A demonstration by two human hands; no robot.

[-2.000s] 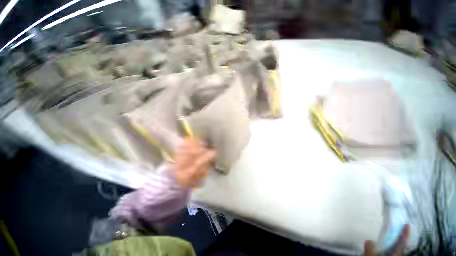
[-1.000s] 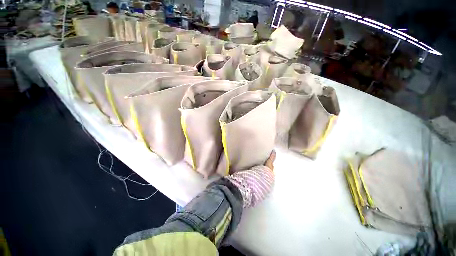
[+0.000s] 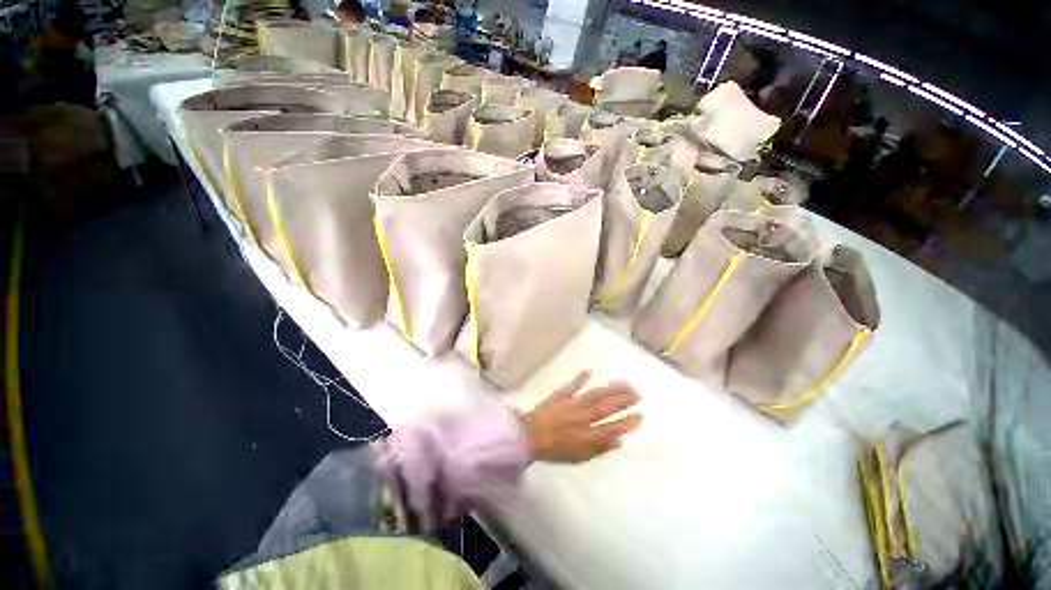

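My left hand (image 3: 582, 421), in a pink checked sleeve cover, is over the white table (image 3: 703, 473) with its fingers spread. It holds nothing. Whether its palm touches the table is unclear. Just behind it stands a grey-beige bag (image 3: 536, 294) with an open mouth and a yellow strip down its left side. The hand and bag look apart. Another open bag (image 3: 432, 248) stands to its left. My right hand is not in view.
Many more bags stand in rows at the left and back. Two open bags (image 3: 703, 282) (image 3: 801, 334) stand right of centre. Flat bags (image 3: 945, 496) with yellow edges lie at the lower right. A white cord (image 3: 329, 398) hangs off the near table edge. Shelves and lights are behind.
My left hand has come away from the side of the nearest bag and now shows fully with spread fingers. The view has shifted, so the bags sit differently in the picture.
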